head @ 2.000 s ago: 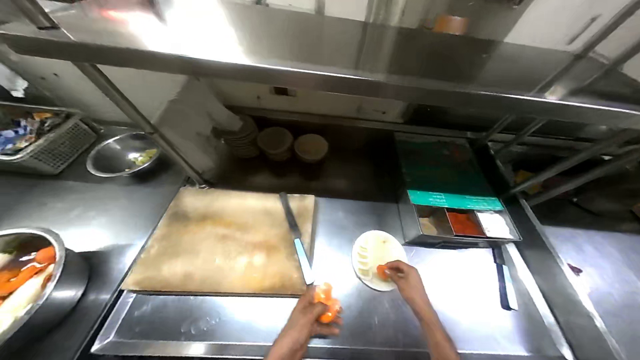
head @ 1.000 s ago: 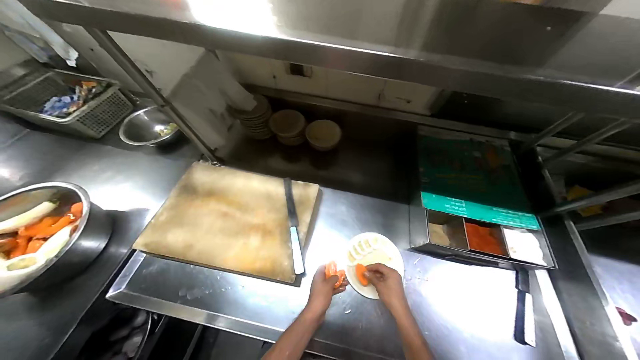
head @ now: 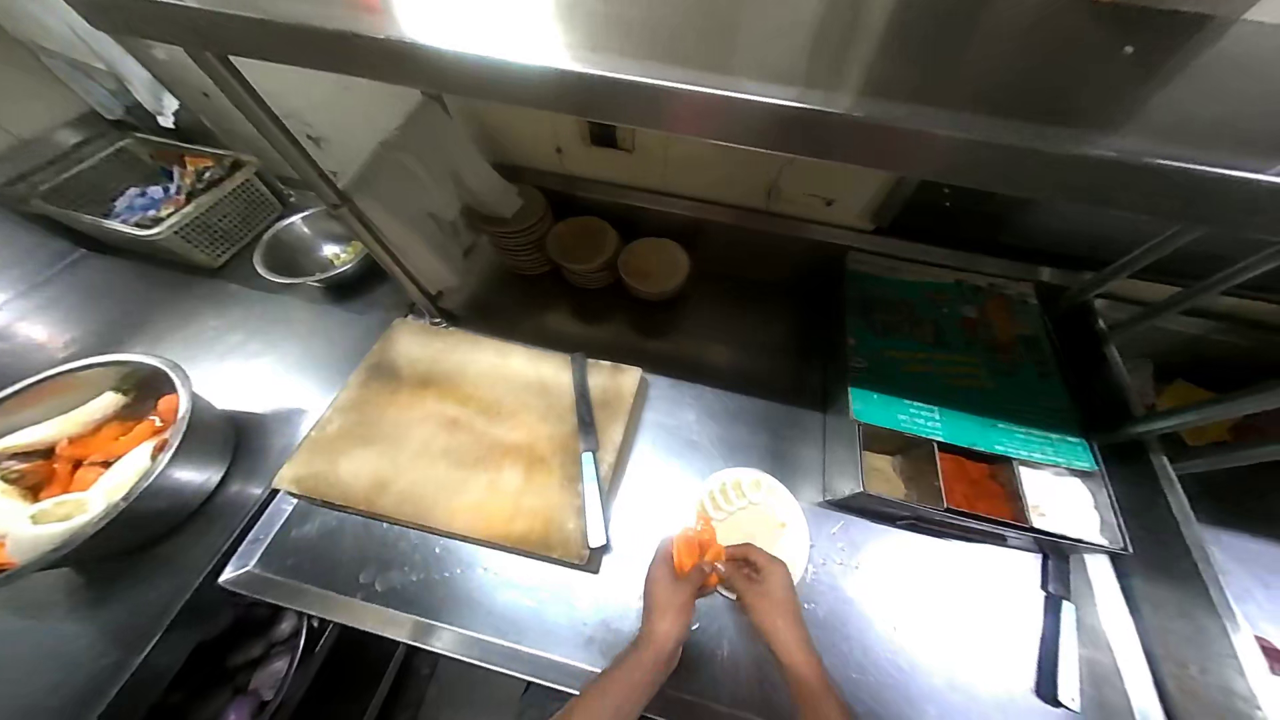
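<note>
My left hand point(head: 672, 590) holds several orange slices, which look like carrot point(head: 697, 552), at the near left edge of a round white plate point(head: 785, 520). The fingers of my right hand point(head: 755, 580) meet the slices from the right, over the plate's near edge; whether they pinch one is hard to see. Pale slices point(head: 735, 493) lie in a curved row along the plate's upper left. To the left, a knife point(head: 590, 460) with a dark handle rests on the right side of a worn cutting board point(head: 450, 440).
A steel bowl of vegetables point(head: 185, 400) stands at left, a small steel bowl point(head: 300, 245) and plastic basket point(head: 215, 220) behind. Stacked dishes point(head: 583, 250) sit at the back. Right are a compartment box point(head: 845, 480) and another knife point(head: 1058, 640). A steel shelf point(head: 700, 110) crosses above.
My right hand has moved from over the plate toward my left hand, and the two now meet at the orange slices. The view has shifted somewhat.
</note>
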